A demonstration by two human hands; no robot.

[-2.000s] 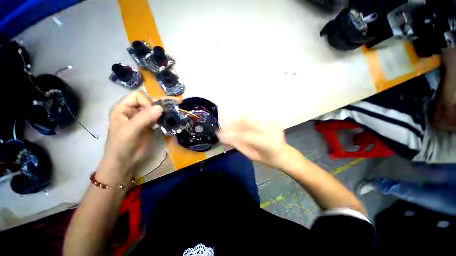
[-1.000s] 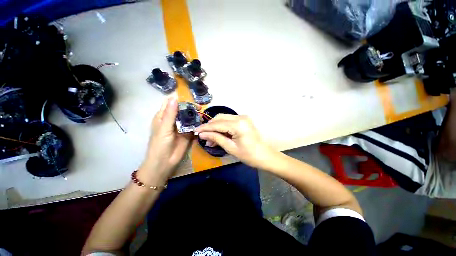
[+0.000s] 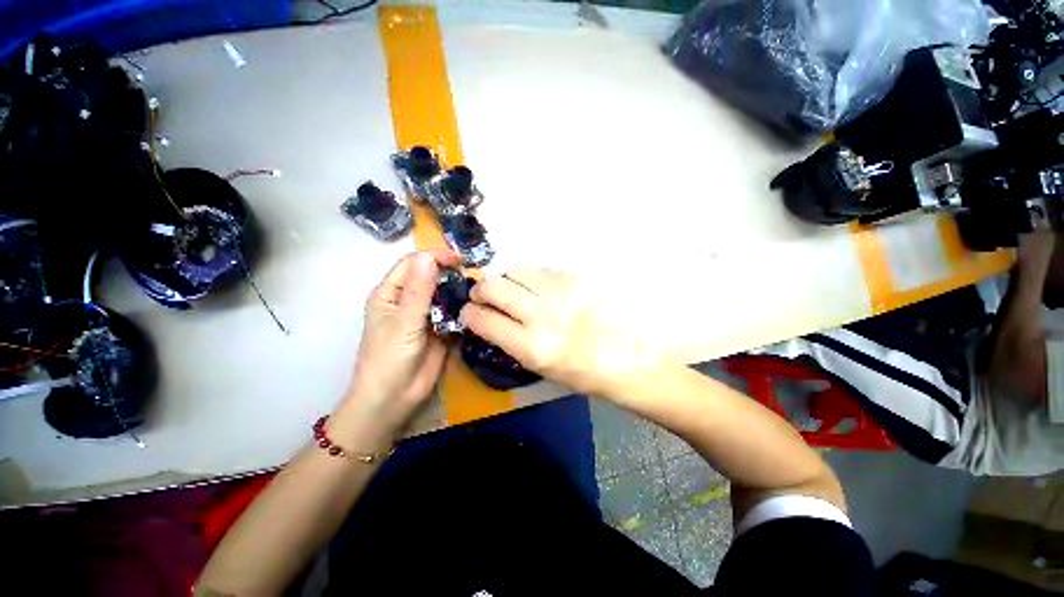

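A camera module [image 3: 448,306] is held above the orange tape near the bench's front edge. My left hand [image 3: 403,332] grips its left side between thumb and fingers. My right hand [image 3: 543,327] has its bent fingertips at the module's right side; whether they pinch a wire or plug is hidden. A black camera housing [image 3: 499,369] sits under my right hand, mostly covered by it. Several spare camera modules [image 3: 455,187] lie on and beside the tape just beyond my hands, lens barrels up.
Black housings with loose wires [image 3: 193,239] heap at the left. Boxy black units [image 3: 933,175] and a clear plastic bag of black parts [image 3: 805,53] are at the right. A person in striped clothing [image 3: 898,379] sits at the right beside a red stool [image 3: 805,402].
My right hand has come in from the right to meet the module. The module is now tilted and more covered by my fingers. The view has shifted.
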